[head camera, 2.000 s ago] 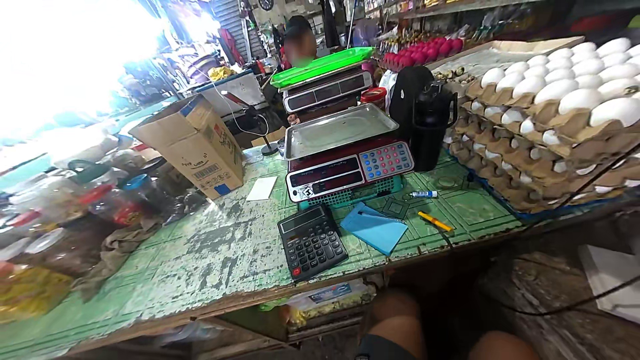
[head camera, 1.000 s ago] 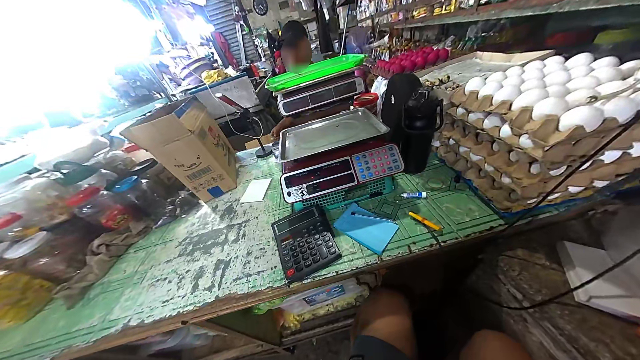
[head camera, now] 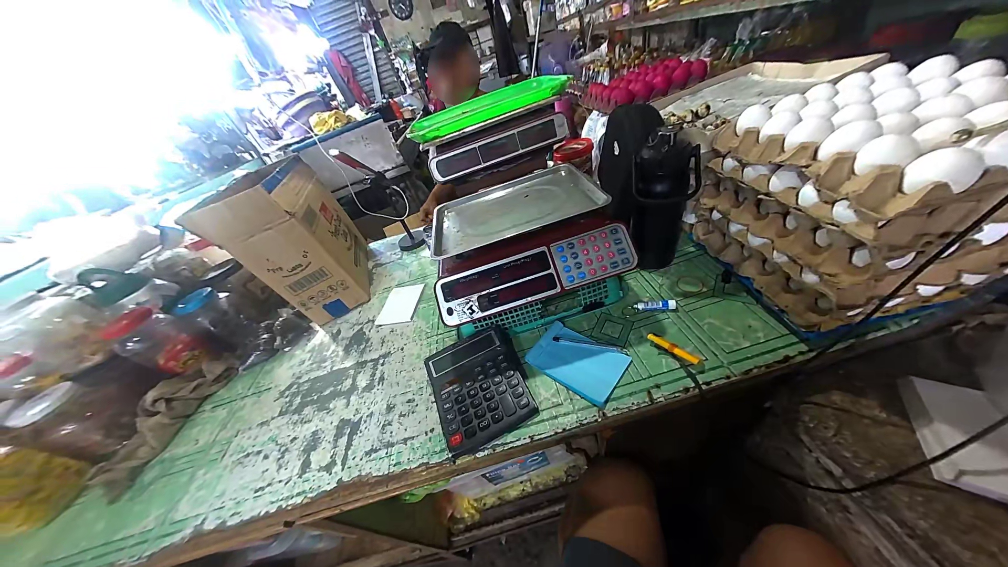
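Neither my left hand nor my right hand shows in the head view; only my knees appear at the bottom. A black desktop calculator (head camera: 482,391) lies near the front edge of the green table. Right of it are a blue notepad (head camera: 581,368) with a pen on top, an orange marker (head camera: 674,348) and a small white-and-blue tube (head camera: 655,305). Behind them stands a digital scale (head camera: 535,272) with a bare metal pan (head camera: 520,209). A white card (head camera: 400,305) lies left of the scale.
Stacked trays of white eggs (head camera: 866,150) stand at the right, beside a black flask (head camera: 660,197). An open cardboard box (head camera: 291,244) and lidded plastic jars (head camera: 150,339) occupy the left. Behind a second scale with a green tray (head camera: 488,108) is a person (head camera: 453,71).
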